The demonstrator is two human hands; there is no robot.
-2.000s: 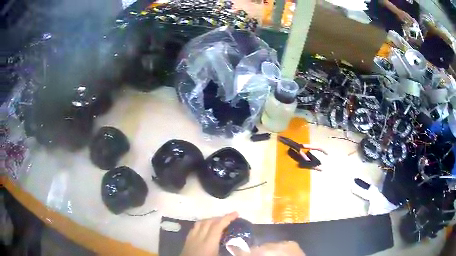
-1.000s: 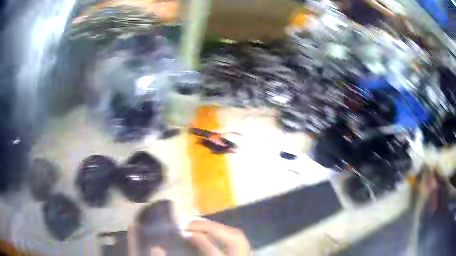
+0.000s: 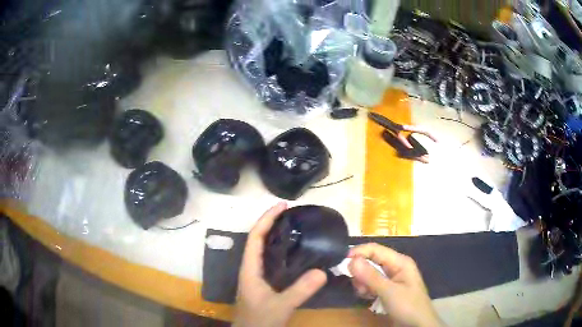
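My left hand (image 3: 265, 287) holds a glossy black dome housing (image 3: 306, 239) from its left side and below, over the black mat (image 3: 469, 262). My right hand (image 3: 392, 281) pinches a crumpled white wipe (image 3: 344, 267) at the housing's lower right edge. Several similar black housings stand behind on the white bench, two of them touching (image 3: 226, 150) (image 3: 295, 163). Thin dark lead wires trail from some. The housing's far side is hidden.
Side cutters (image 3: 402, 135) lie on orange tape (image 3: 388, 198). A pale-green bottle (image 3: 370, 73), a small black part (image 3: 344, 113) and a clear plastic bag (image 3: 287, 57) stand behind. Wired ring modules (image 3: 485, 96) are heaped right, near a white wipe (image 3: 501, 211). Dark shells (image 3: 70, 108) lie far left.
The view has swung back left from its blurred rightward turn. The held housing, earlier low at the picture's edge, now shows fully above the mat, with both hands at it.
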